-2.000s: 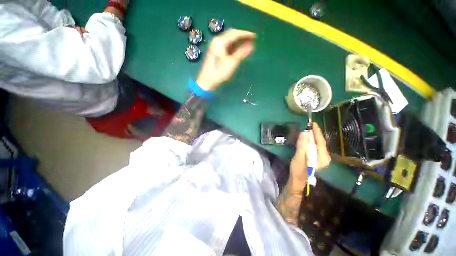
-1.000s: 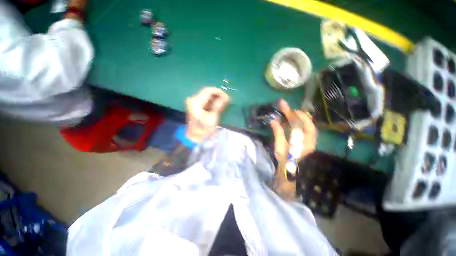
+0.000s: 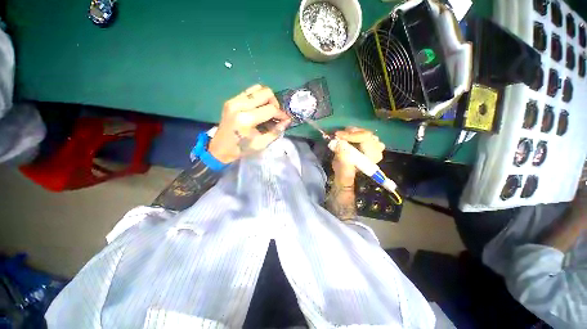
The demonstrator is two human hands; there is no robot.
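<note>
A round silver-white circuit board unit (image 3: 303, 103) sits on the dark holding fixture (image 3: 319, 93) near the bench's front edge. My right hand (image 3: 355, 150) grips the white soldering iron (image 3: 358, 162), its metal tip pointing up-left at the lower rim of the unit. I cannot tell whether the tip touches it. My left hand (image 3: 251, 122) is at the fixture's left side with its fingertips pinched together beside the unit. Whether it holds something thin between them is too small to tell.
A pale tub (image 3: 327, 29) of silvery bits stands behind the fixture. The fan (image 3: 412, 61) is to its right, with a yellow sponge square (image 3: 481, 108). A white tray (image 3: 537, 122) of dark round units is at far right. A black tray (image 3: 380, 198) lies below the bench edge. Another person's sleeve (image 3: 534, 270) shows lower right.
The view has shifted. Both hands have come together at the fixture, where the silver-white unit now shows. The iron has moved from the tub to beside the unit.
</note>
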